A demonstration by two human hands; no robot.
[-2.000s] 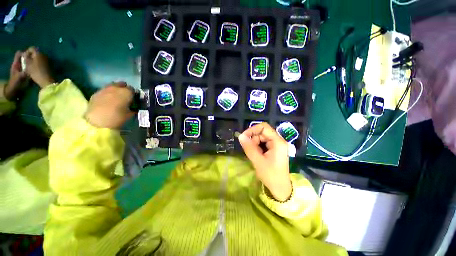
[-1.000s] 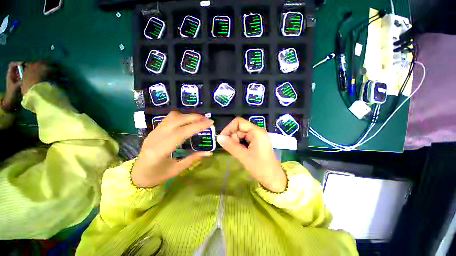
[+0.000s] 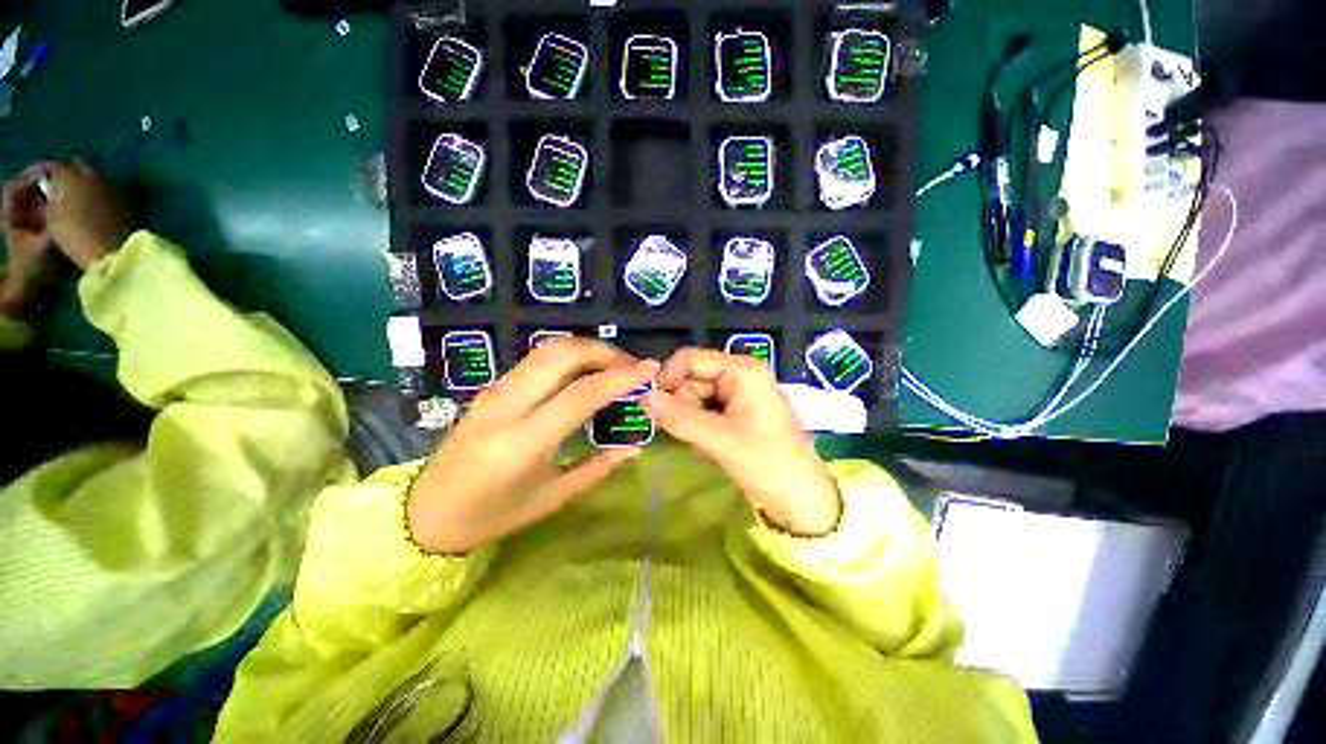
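A smartwatch (image 3: 624, 423) with green text lines on a black screen is held over the near edge of the black compartment tray (image 3: 650, 208). My left hand (image 3: 527, 445) holds it, thumb at its lower edge and fingers over its upper edge. My right hand (image 3: 745, 436) has its fingertips pinched at the watch's right edge; what lies between them is hidden. The tray holds several similar lit watches, one per pocket. A pocket (image 3: 650, 163) in the second row is empty. My hands hide part of the nearest row.
A white power strip (image 3: 1158, 160), black cables and white charging cables (image 3: 1003, 432) lie at right, with a small dark-faced device (image 3: 1101, 271). A coworker's hands (image 3: 73, 218) are at left. A pink sleeve (image 3: 1262, 276) is at far right. A white panel (image 3: 1047, 593) is below the bench edge.
Since two seconds ago, my left hand has come from the tray's left side to hold the watch. In the last second, the watch has shifted slightly right and my right fingertips have closed in on it.
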